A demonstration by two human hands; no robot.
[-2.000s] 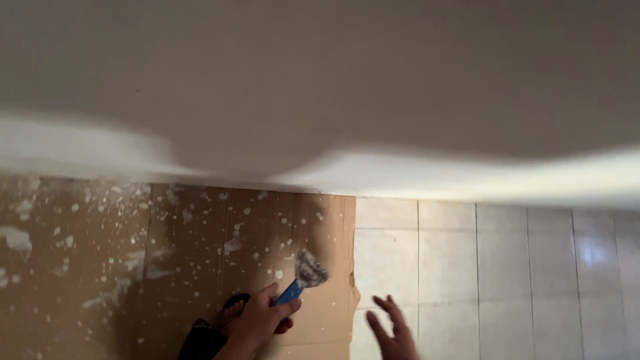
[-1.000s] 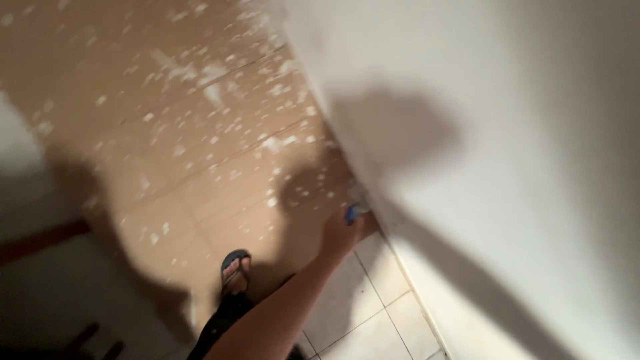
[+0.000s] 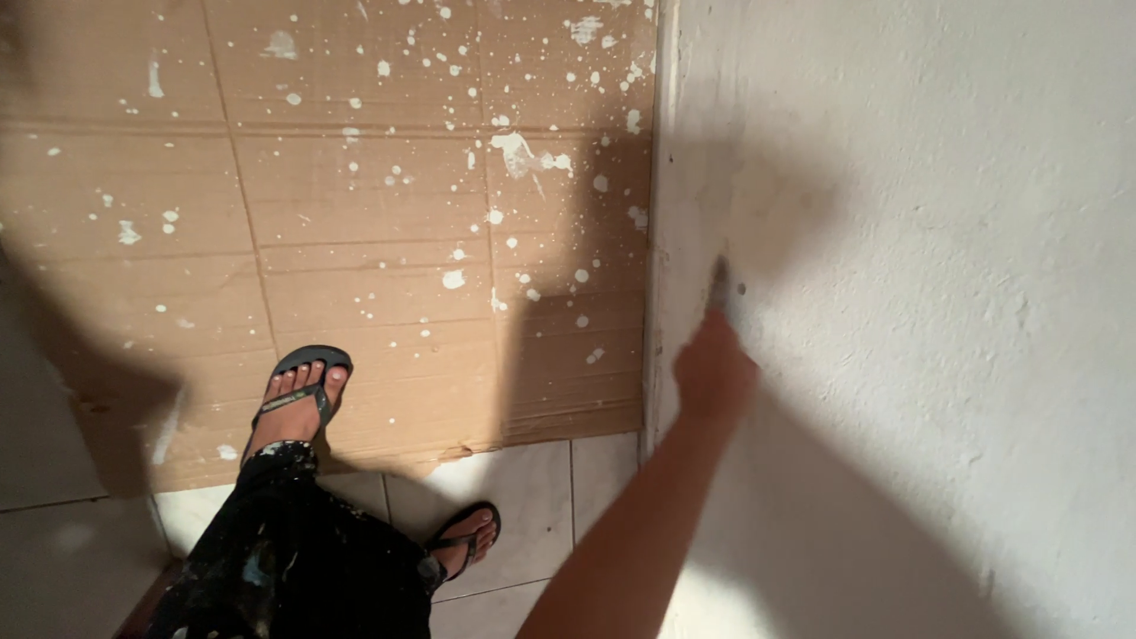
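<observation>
My right hand [image 3: 714, 368] reaches up from the bottom of the view and is shut on a scraper [image 3: 721, 282], which is blurred and seen nearly edge-on. The scraper's blade lies at or very close to the white wall [image 3: 932, 293], beside a small dark hole [image 3: 742, 288]; whether it touches cannot be told. The fingers cover most of its handle. The wall near the hand looks rough, and the shadow of the arm and hand falls on it. My left hand is not in view.
Paint-spattered cardboard [image 3: 373, 195] covers the floor along the wall's base. Pale tiles [image 3: 532, 497] show below its torn edge. My left foot [image 3: 297, 399] in a flip-flop stands on the cardboard, my right foot [image 3: 466, 537] on the tiles. A grey surface [image 3: 53, 426] lies at far left.
Two seconds ago both hands were in view, one with the blue-handled scraper over the cardboard, the other with fingers apart. The hand with the scraper is now at the wall. The view has turned strongly.
</observation>
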